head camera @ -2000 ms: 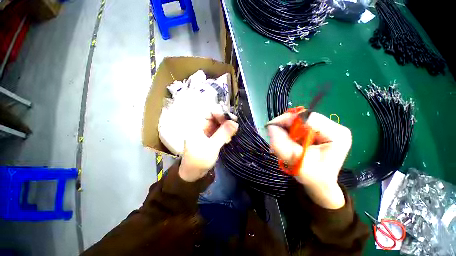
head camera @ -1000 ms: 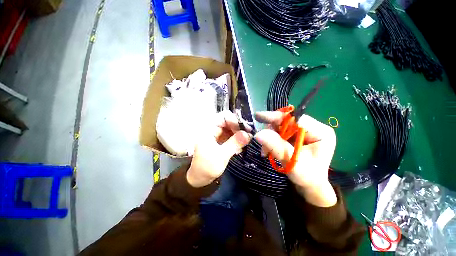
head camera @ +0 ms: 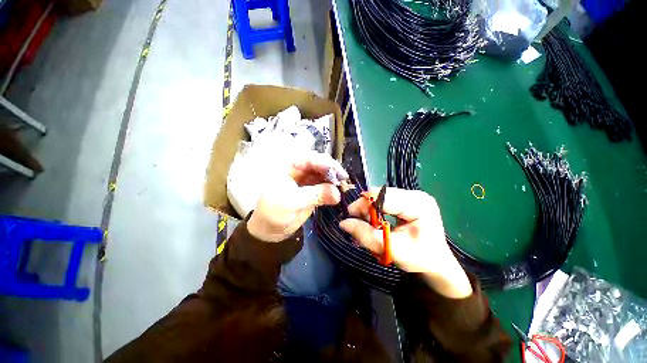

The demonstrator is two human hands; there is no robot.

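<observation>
My left hand (head camera: 287, 202) pinches the end of a thin black cable between thumb and fingers, with pale and coppery wisps at the tip (head camera: 345, 186). My right hand (head camera: 408, 230) holds scissors with orange loops (head camera: 386, 244), the short dark blades pointing up. Its thumb and forefinger are just right of the cable end; whether they touch it is unclear. A thick sheaf of black cables (head camera: 355, 252) curves below both hands, over the lap and table edge. It joins a fanned bundle with frayed pale ends (head camera: 553, 191) on the green table.
An open brown carton (head camera: 220, 159) with white plastic stands left of the table. Coiled black cables (head camera: 397, 35), a clear bag (head camera: 512, 25) and a dark cable bunch (head camera: 578, 88) lie far off. A parts bag (head camera: 596, 315), red scissors (head camera: 543, 349) and a yellow band (head camera: 478, 191) lie right.
My right hand with the scissors has moved left and down, close to my left hand. The scissor blades have swung from up-right to upright and nearer the cable end. The view has shifted slightly.
</observation>
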